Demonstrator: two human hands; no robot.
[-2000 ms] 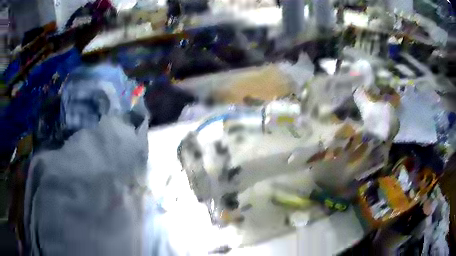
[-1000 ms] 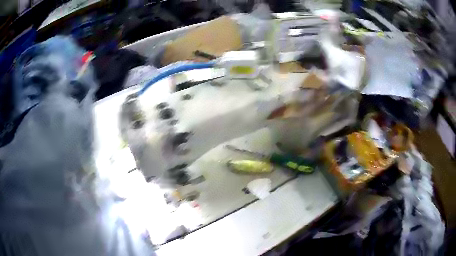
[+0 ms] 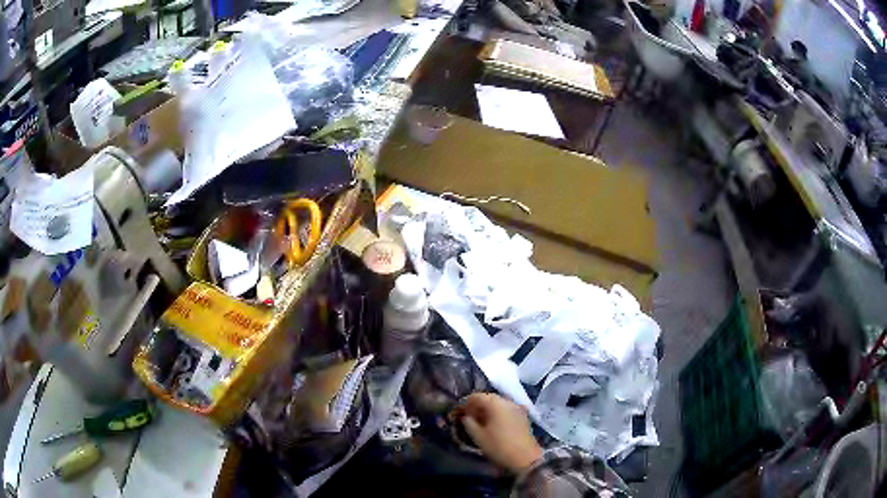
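My right hand [image 3: 498, 430], in a checked sleeve, reaches in from the bottom edge with fingers curled down at a dark clear plastic bag [image 3: 443, 374] and dark items. Its fingertips are blurred, so I cannot tell whether it grips anything. Beside it are small white plastic pieces [image 3: 398, 426], a white-capped bottle [image 3: 407, 303] and a brown notebook [image 3: 331, 394]. A heap of white paper or label strips [image 3: 584, 331] lies just right of and beyond the hand. My left hand is not in view.
A yellow-orange basket [image 3: 209, 326] with orange-handled scissors [image 3: 300, 231] stands left. Green [image 3: 119, 418] and yellow [image 3: 76, 461] screwdrivers lie on the machine bed. A brown cardboard sheet [image 3: 525, 180] lies beyond. A green crate [image 3: 725, 389] stands right.
The view has swung right, from the sewing machine to the crowded area beside the basket. The striped heap has left the view. My right hand has come into view.
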